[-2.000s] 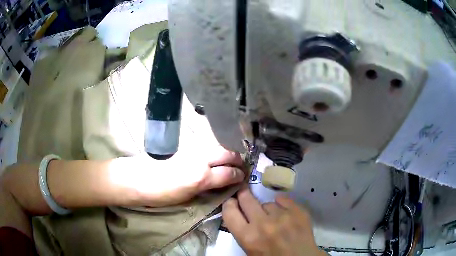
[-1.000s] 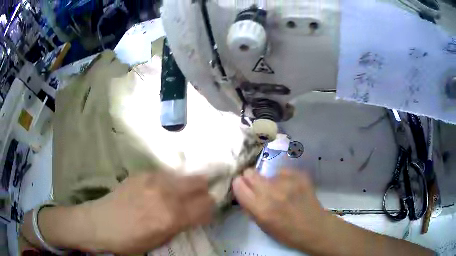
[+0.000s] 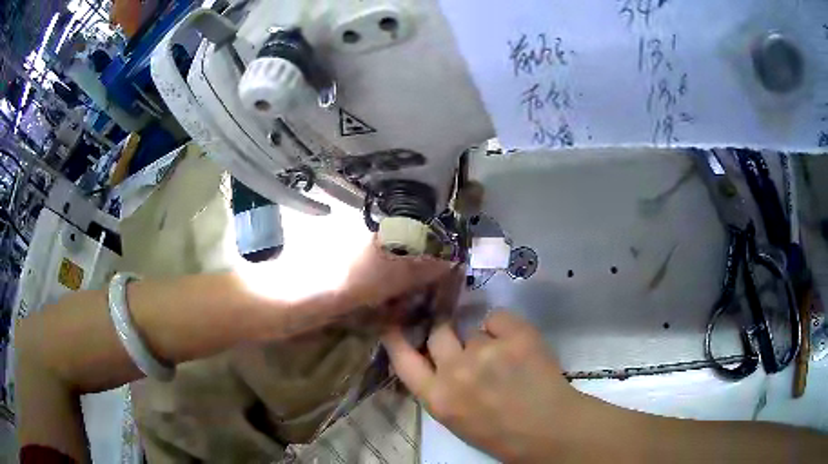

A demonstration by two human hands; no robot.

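The khaki trouser cloth (image 3: 227, 390) lies heaped left of the needle and under my left arm. A pale lining with dark stripes (image 3: 372, 430) shows along its edge at the bottom. My left hand (image 3: 363, 281) lies on the cloth beside the presser foot (image 3: 451, 237), partly washed out by lamp glare; its fingertips are partly hidden by the machine head. My right hand (image 3: 486, 376) is just below the needle area, its fingers at the dark khaki edge. The cloth between the two hands is dark and hard to make out.
The machine head (image 3: 409, 109) overhangs the work, with a lamp (image 3: 259, 231) on its left. A small white block (image 3: 490, 253) is right of the needle. Scissors (image 3: 754, 308) and an orange-brown handle (image 3: 803, 349) lie at the right. A handwritten note sheet (image 3: 581, 82) hangs above the bed.
The view has shifted to the right. My left hand has moved from the cloth lower left up beside the presser foot. The striped lining shows more clearly below. My right hand stays near the cloth edge.
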